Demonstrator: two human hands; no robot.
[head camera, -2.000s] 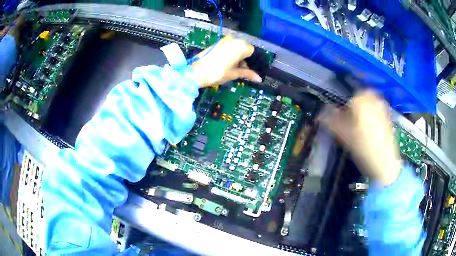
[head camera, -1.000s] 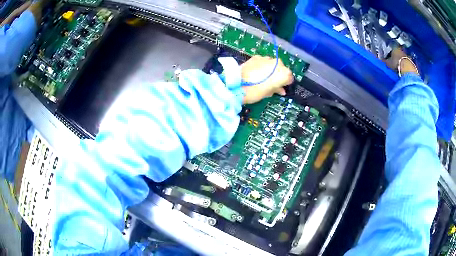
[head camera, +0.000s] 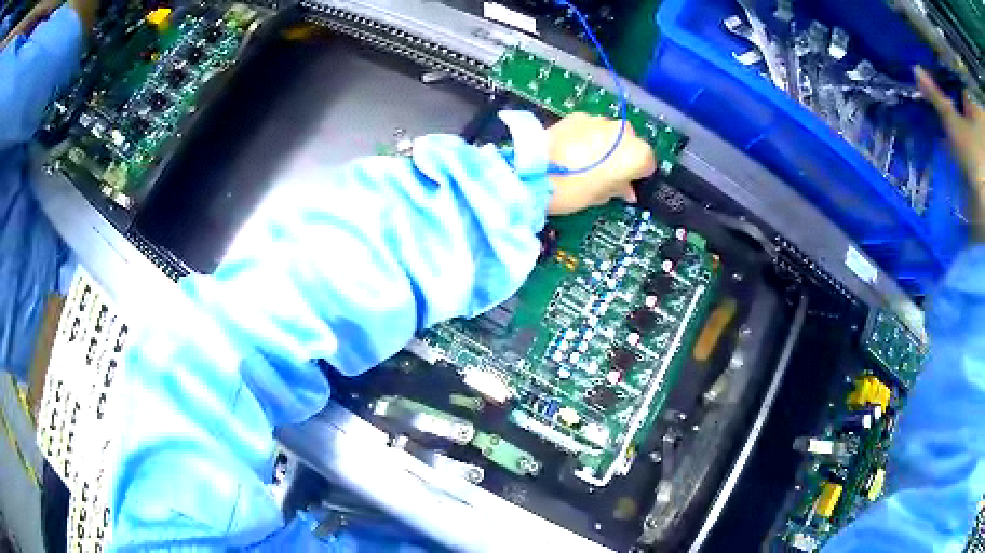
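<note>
A large green circuit board (head camera: 605, 313) lies in a black carrier (head camera: 356, 394) on the conveyor, with a white strip along its right side. My left hand (head camera: 599, 162) is at the board's far edge, fingers curled down, beside the narrow green side board (head camera: 551, 84); its fingertips are hidden, so I cannot tell if it holds something. My right hand (head camera: 959, 130) is at the right edge of the picture over the blue bin (head camera: 745, 113), partly cut off, fingers apart, with nothing seen in it.
Pale loose parts (head camera: 853, 97) lie in the bin. Another board (head camera: 173, 86) is at the far left, with a person's blue sleeve (head camera: 38, 76) beside it. A board with yellow blocks (head camera: 826, 499) is at the lower right. A white component tray (head camera: 81, 400) stands at the lower left.
My right hand moved from the carrier's right side into the blue bin, then further right. My left hand stays at the board's far edge, its fingers more curled than at first. The view has shifted.
</note>
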